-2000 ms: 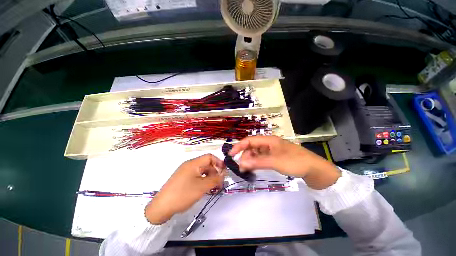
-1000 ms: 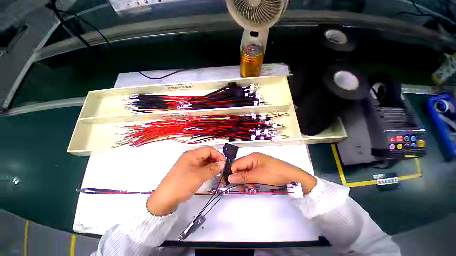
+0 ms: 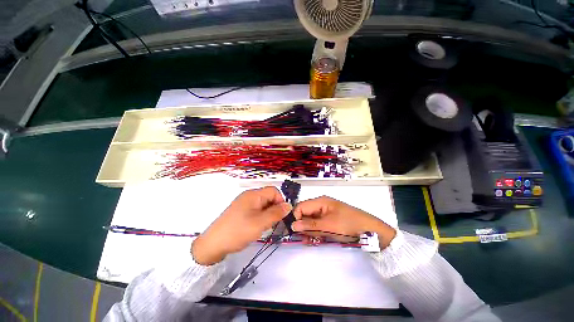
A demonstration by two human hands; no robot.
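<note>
My left hand (image 3: pixel 243 221) and my right hand (image 3: pixel 337 220) meet over the white sheet (image 3: pixel 315 277). Their fingertips pinch a black tape piece (image 3: pixel 289 221) on the harness. A black plug or module (image 3: pixel 291 190) stands up just above the fingertips. The thin red and black wire harness (image 3: pixel 167 234) runs left and right under the hands. White connector housings (image 3: pixel 369 241) lie at its right end, by my right wrist. Thin black branch leads (image 3: pixel 257 256) run down toward the sheet's front edge. The fingers hide the joint itself.
A cream parts tray (image 3: pixel 108 174) with red leads (image 3: pixel 220 161) and darker leads (image 3: pixel 252 127) lies behind the hands. Black tape rolls (image 3: pixel 442 105) and a tape dispenser (image 3: pixel 510 165) are at the right. A fan (image 3: pixel 332 16), a gold-orange cylinder (image 3: pixel 324 78) and a blue bin (image 3: pixel 562 151) are farther out.
Two seconds ago the hands were farther apart with the black piece curved between them; now the fingertips are close together on the harness. The camera view has shifted slightly.
</note>
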